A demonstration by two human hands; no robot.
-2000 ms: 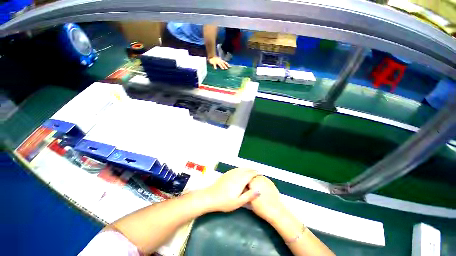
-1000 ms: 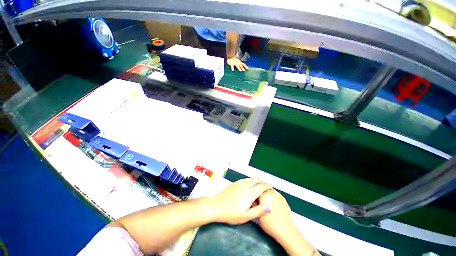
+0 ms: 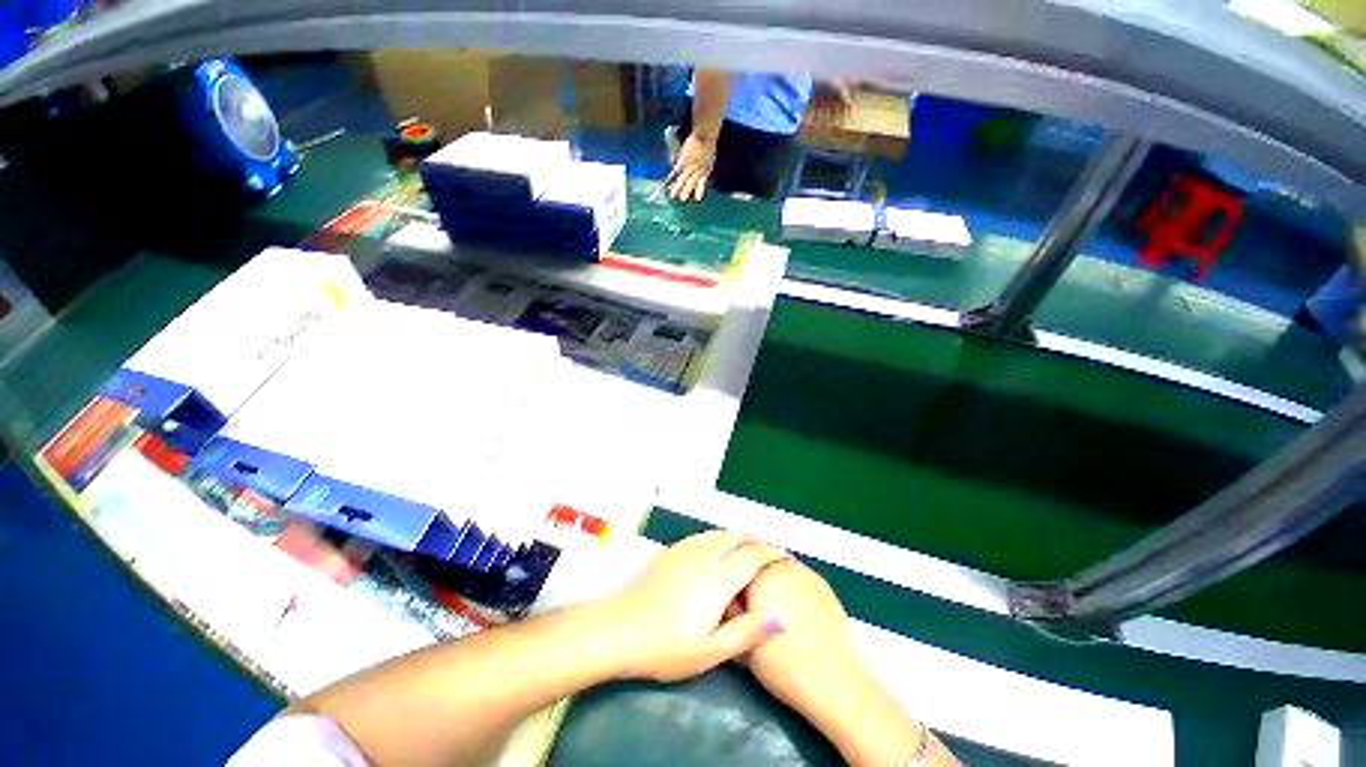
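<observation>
My left hand [image 3: 692, 599] and my right hand [image 3: 802, 637] rest clasped together at the bottom centre, on or just above a dark rounded surface. No box is in them. How the fingers lie between the hands is partly hidden. To their left, a row of packed boxes [image 3: 405, 390] lies on the side table, white and overexposed on top, with stepped blue ends facing the near edge. Stacked boxes [image 3: 517, 202] with dark blue sides stand at the far table edge.
A long white strip [image 3: 1019, 697] lies right of my hands, beside a single white box [image 3: 1297, 740]. The green belt [image 3: 989, 450] runs behind, with slanted metal posts [image 3: 1243, 517]. Paired white boxes [image 3: 875, 225] lie across it. A person's hand [image 3: 691, 168] is at the far table.
The view has shifted slightly. The person across has moved to the right and lifted the hand from the table surface. My hands stay clasped.
</observation>
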